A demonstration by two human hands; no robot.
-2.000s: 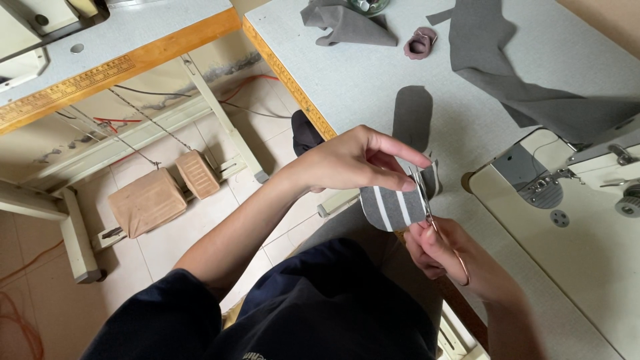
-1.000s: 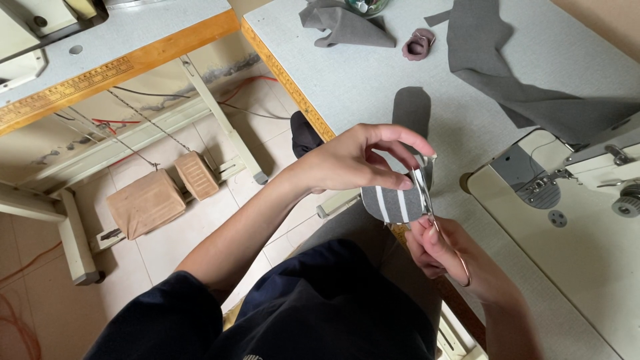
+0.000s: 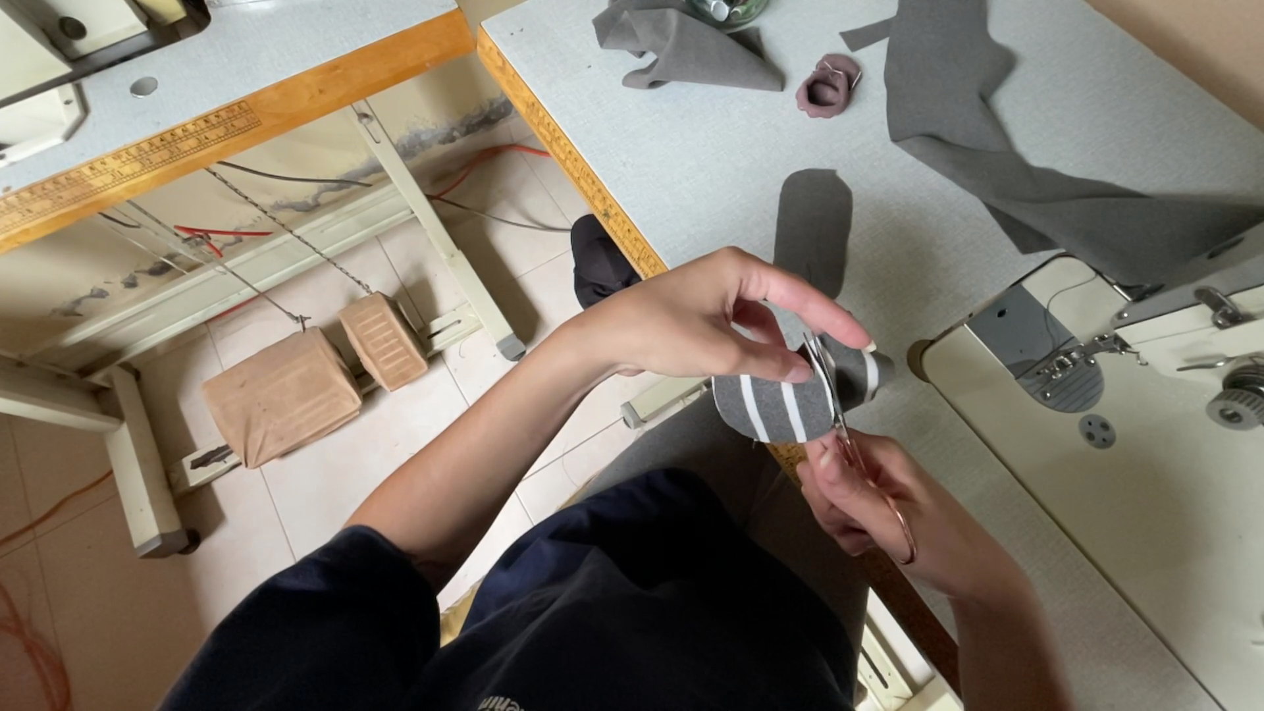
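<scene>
My left hand pinches a dark grey fabric piece with white stripes, held over the front edge of the table. In my right hand is a pair of metal scissors, a finger loop showing by the palm. The blades lie along the striped piece, close to my left fingertips, and part of them is hidden there. Another striped part shows just right of the blades. Behind my left hand a dark grey rounded strip of fabric lies on the table, its lower end partly covered.
A sewing machine stands on the right of the table. Farther back lie a crumpled grey cloth, a small mauve ring-shaped item and a long grey cloth. At left are another machine table and covered pedals.
The striped piece and the scissors have shifted slightly in my hands, and more striped fabric now shows to the right of the blades. Both hands have stayed in nearly the same place.
</scene>
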